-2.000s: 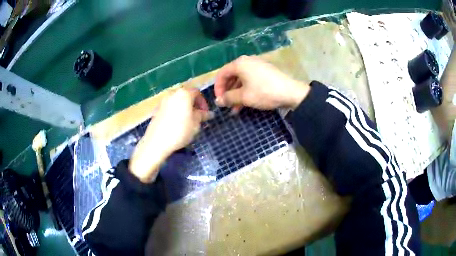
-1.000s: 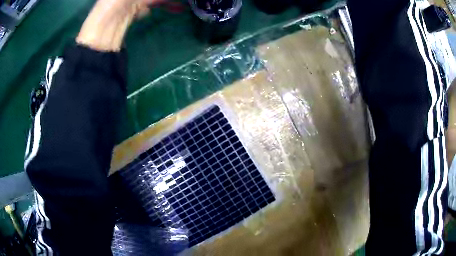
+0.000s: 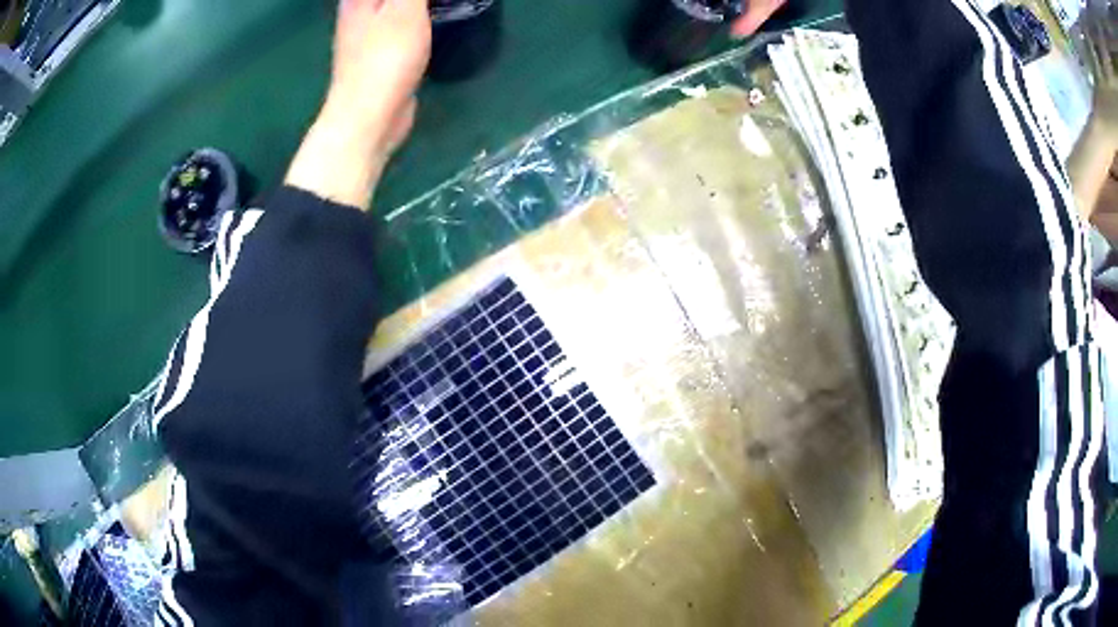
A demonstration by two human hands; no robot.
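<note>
My left hand (image 3: 378,92) reaches over the green surface at the top, its fingers cut off by the frame edge. It is beside a black cylindrical unit (image 3: 466,43); its grip is hidden. Only fingertips of my right hand (image 3: 756,15) show at the top edge, close by another black unit (image 3: 677,33); whether they touch it is unclear. A black die-cut sheet with pale grid lines (image 3: 527,429) lies on the tan board, its left part under glossy film and my left sleeve.
Another black unit (image 3: 197,200) stands on the green surface (image 3: 98,282) at left. A stack of white perforated sheets (image 3: 858,245) lies right of the tan board (image 3: 760,404). A yellowish handle (image 3: 37,570) shows at lower left. Another person's arm (image 3: 1091,165) is at right.
Both hands have left the grid sheet and reached up to the green surface. Since one second ago my left hand has moved right, and my right fingertips have come into view at the top.
</note>
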